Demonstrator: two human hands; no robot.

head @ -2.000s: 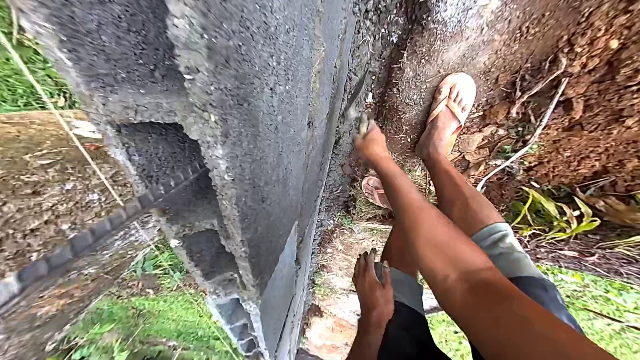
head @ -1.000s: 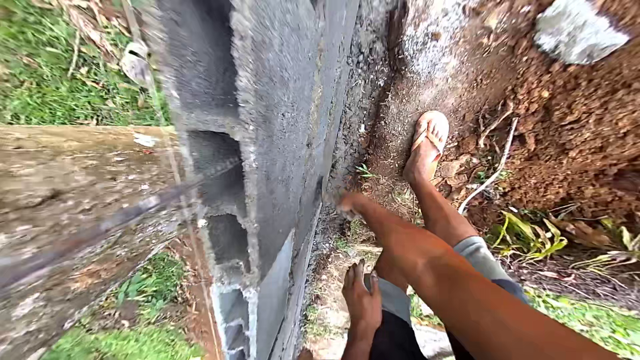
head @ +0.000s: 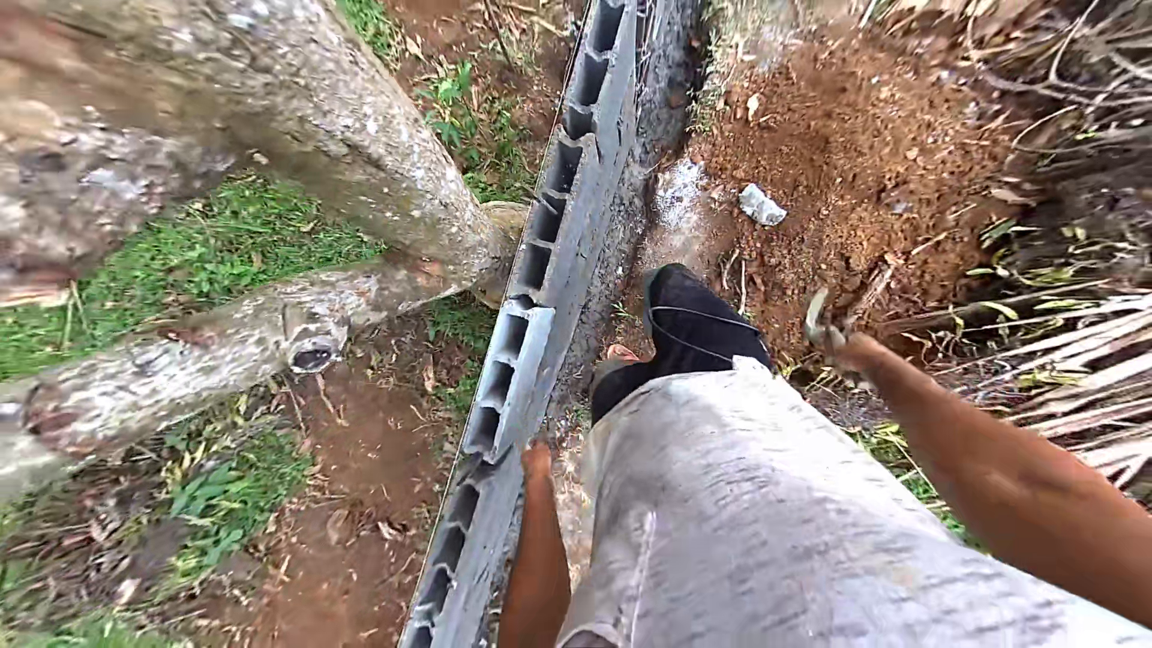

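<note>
A wall of hollow concrete blocks point(head: 567, 261) runs from the top of the view to the bottom, its open cells facing up. My left hand point(head: 537, 461) is at the wall's right side, against or close to its face; its fingers are mostly hidden and its grip cannot be made out. My right hand point(head: 855, 355) is out to the right over the soil, closed around a tool, seemingly a trowel point(head: 816, 315), blurred and partly hidden by the hand.
Large tree trunks point(head: 396, 171) and a cut limb point(head: 310, 346) lie left of the wall. To the right are a pale rock point(head: 761, 205), loose reddish soil point(head: 864, 162) and dry palm fronds point(head: 1080, 378). A thin string follows the wall's left edge.
My right hand has moved away from the wall's base, out to the right. My left hand has gone from beside my knee to the wall. The view has shifted strongly, and my body now looks upright.
</note>
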